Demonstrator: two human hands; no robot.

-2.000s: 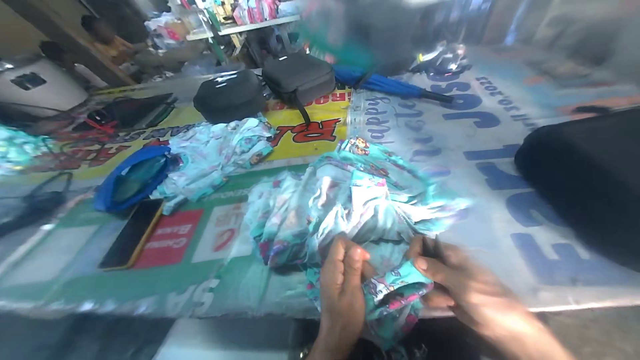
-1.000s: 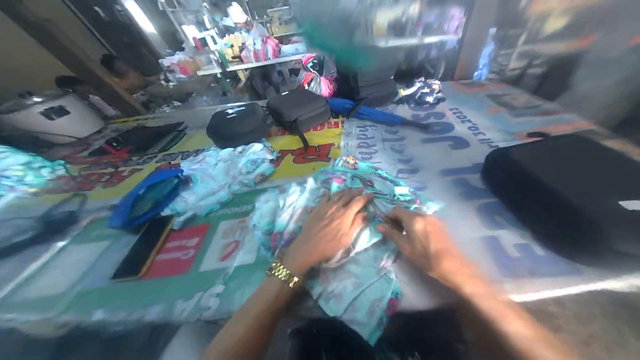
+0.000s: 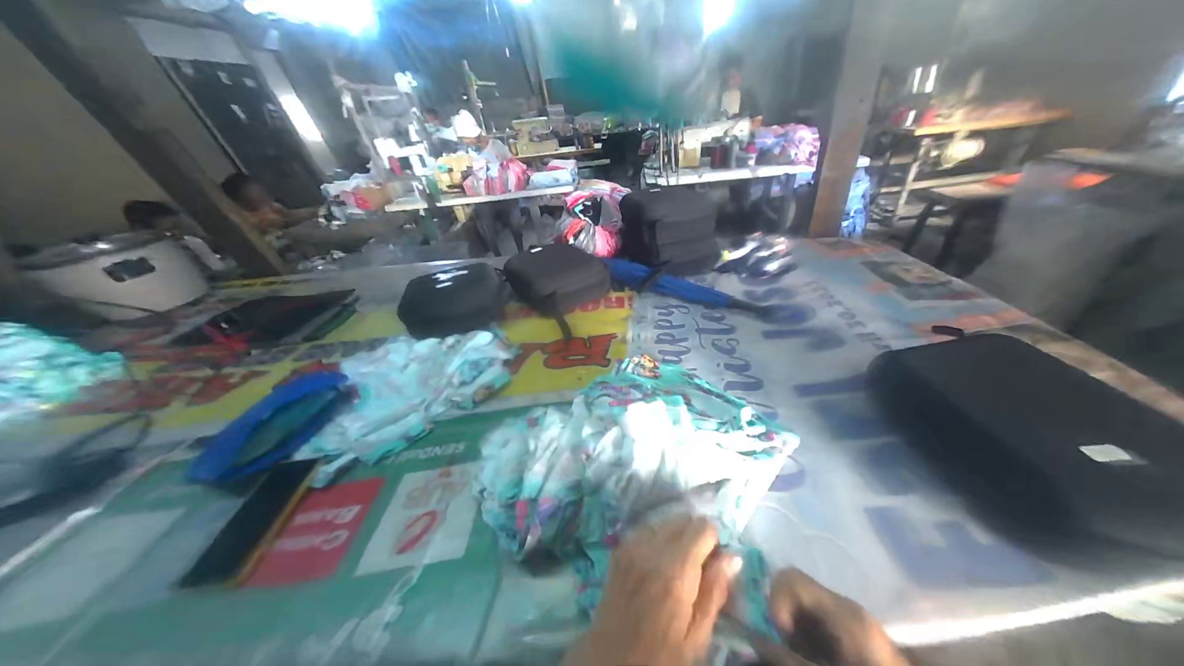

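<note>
A heap of teal and white patterned fabric (image 3: 638, 453) lies on the banner-covered table near its front edge. My left hand (image 3: 661, 578) is closed on the near part of this fabric, its fingers curled. Just to its right, my right hand (image 3: 823, 615) has its fingers bent at the fabric's lower end; blur hides its exact grip. Another pile of the same light teal fabric (image 3: 416, 388) rests further back on the left, touching a blue fabric-edged item (image 3: 273, 425). A dark phone-like slab (image 3: 250, 523) lies in front of that.
Black zippered cases stand at the back (image 3: 453, 296) and a large one at the right (image 3: 1027, 435). A folded blue umbrella (image 3: 671, 282) lies behind the fabric. More teal cloth (image 3: 55, 370) is at the far left. Sewing machines (image 3: 535, 137) and people (image 3: 254, 199) are beyond the table.
Both hands have moved from the top of the fabric heap down to its near end, toward the table's front edge. The view has tilted up.
</note>
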